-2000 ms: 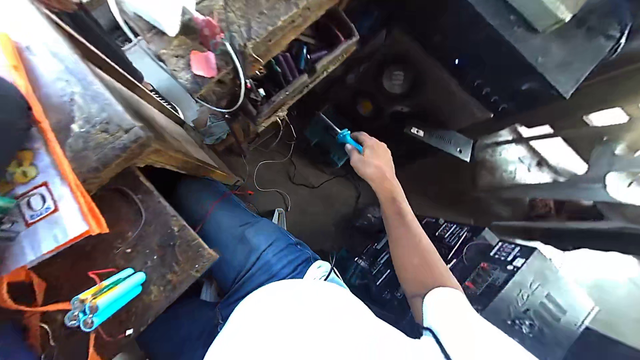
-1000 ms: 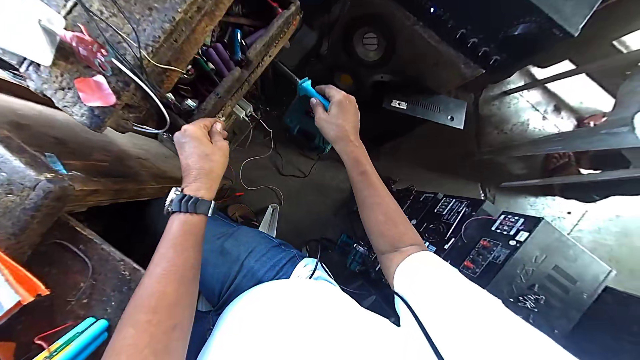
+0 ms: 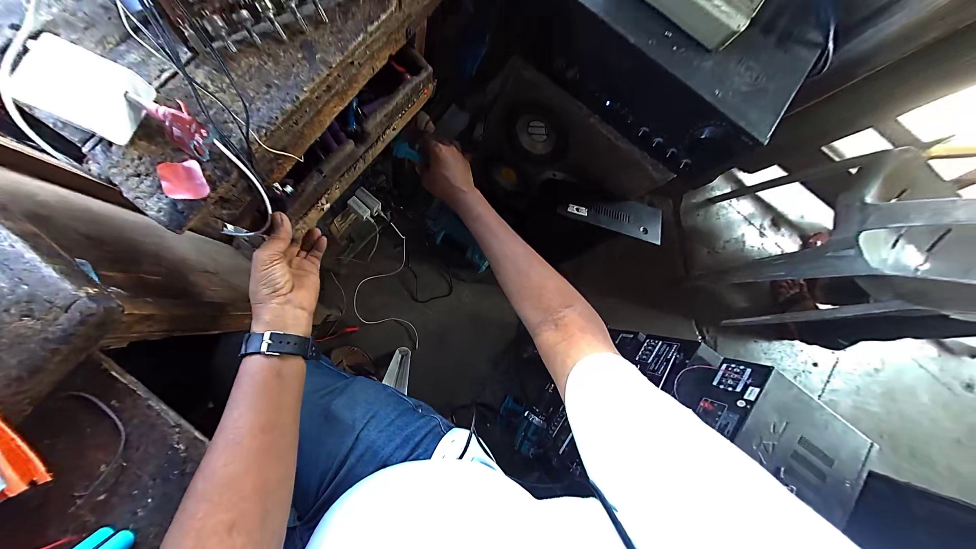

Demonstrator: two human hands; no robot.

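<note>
My left hand (image 3: 287, 267), with a dark watch strap at the wrist, is palm up at the near end of an open wooden drawer (image 3: 358, 164) under the workbench (image 3: 305, 99). Its fingers are bent near the drawer's edge; whether they grip it is unclear. My right hand (image 3: 446, 169) reaches to the drawer's far end, closed around a turquoise tool handle (image 3: 406, 151); the tool's tip is hidden. Inside the drawer lie purple and blue items, partly in shadow. A white cable (image 3: 252, 171) hangs over the bench edge just above my left hand.
A speaker cabinet (image 3: 526, 130) and a black amplifier (image 3: 686, 99) stand beyond my right hand. A perforated metal plate (image 3: 614, 219) lies right of my forearm. More electronic units (image 3: 793, 435) sit at lower right, by a plastic chair (image 3: 900, 229). Loose wires (image 3: 381, 278) cross the floor.
My left hand has come into view and now shows its palm beside the drawer's near end. My right hand, with the turquoise-handled tool, has moved closer to the drawer's far end.
</note>
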